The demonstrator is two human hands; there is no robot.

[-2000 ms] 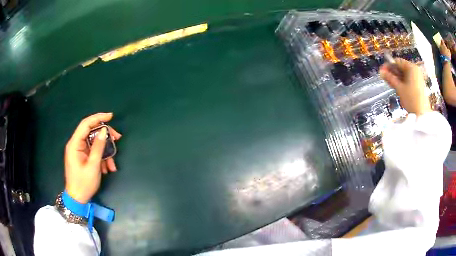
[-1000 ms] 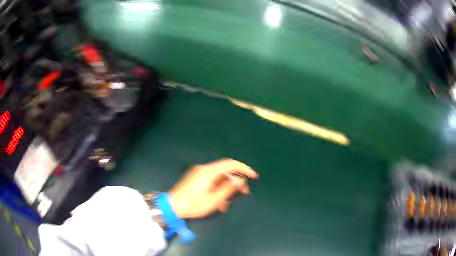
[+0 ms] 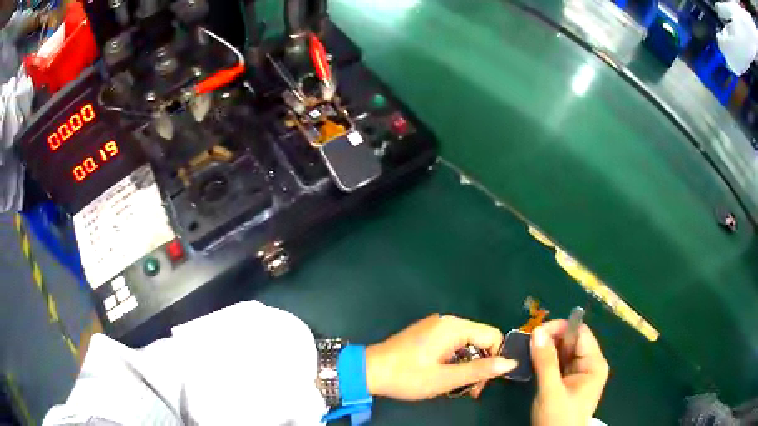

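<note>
My left hand (image 3: 440,358) holds a small metal-rimmed watch housing (image 3: 470,359) between its fingers, partly hidden by them. A dark rounded display module (image 3: 517,356) sits between both hands, with the left thumb at its edge. An orange flex cable (image 3: 534,314) sticks up from its top. My right hand (image 3: 569,366) pinches the display's right side. It also holds a grey flat-ended tool (image 3: 575,318) pointing up. Both hands are close together over the green mat.
The black press fixture (image 3: 224,200) stands at left with red digits (image 3: 83,146) and red-handled clamps (image 3: 220,79). Another display module (image 3: 352,160) with an orange flex lies on its right station. Yellow tape (image 3: 607,295) runs beyond my hands. A person in white is at top right.
The view has turned left to the fixture. My right hand has come back from the trays to my left hand. A display module with orange flex now shows between them.
</note>
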